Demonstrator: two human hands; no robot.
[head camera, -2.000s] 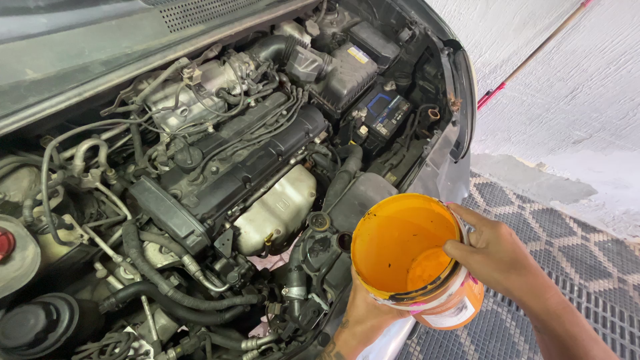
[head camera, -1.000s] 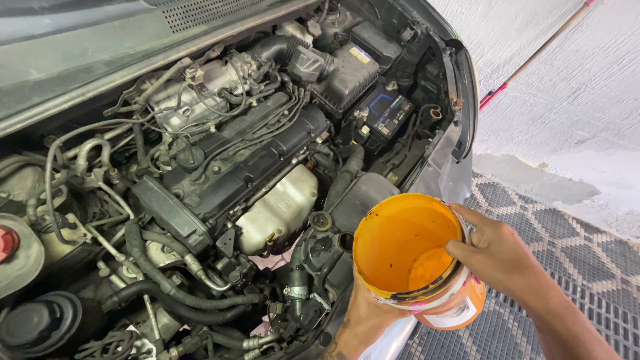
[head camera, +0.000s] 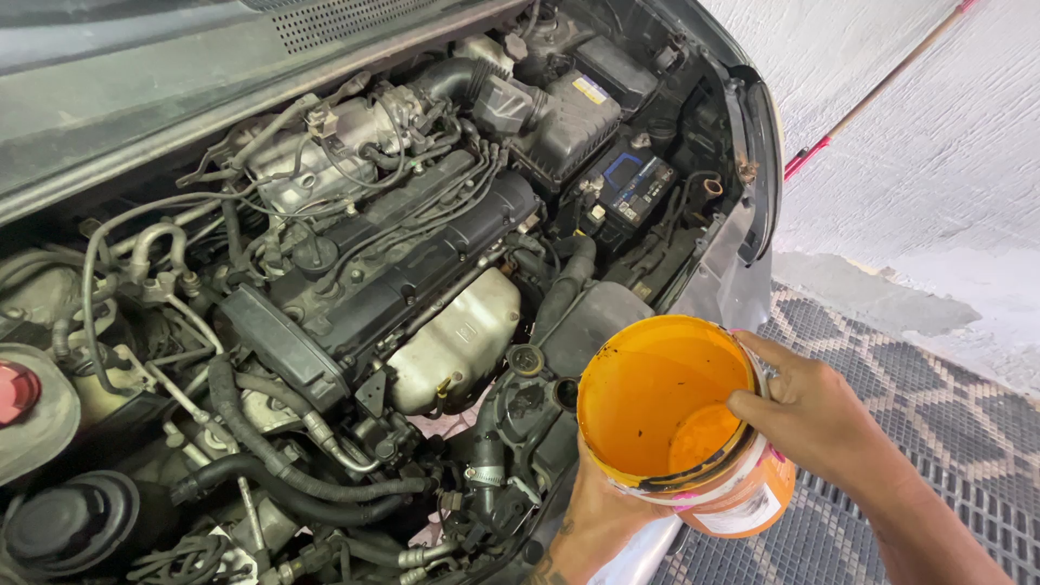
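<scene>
An orange plastic bucket (head camera: 662, 398) with dark smears on its rim tilts toward the camera at the front of the engine bay. My right hand (head camera: 800, 406) grips its right rim, thumb over the edge. Against its lower left side lies my left hand (head camera: 605, 508), fingers mostly hidden behind it. Just left of the bucket are a round metal-ringed opening (head camera: 525, 359) and a dark round opening (head camera: 566, 394) by the radiator hose (head camera: 487, 455). What little the bucket may hold cannot be told.
The engine's black valve cover (head camera: 439, 244), a metal heat shield (head camera: 459, 341), a car battery (head camera: 630, 191) and an air filter box (head camera: 573, 122) fill the bay. A red-ended pole (head camera: 886, 85) leans on the white wall (head camera: 918, 187). Patterned floor matting (head camera: 894, 382) lies at the right.
</scene>
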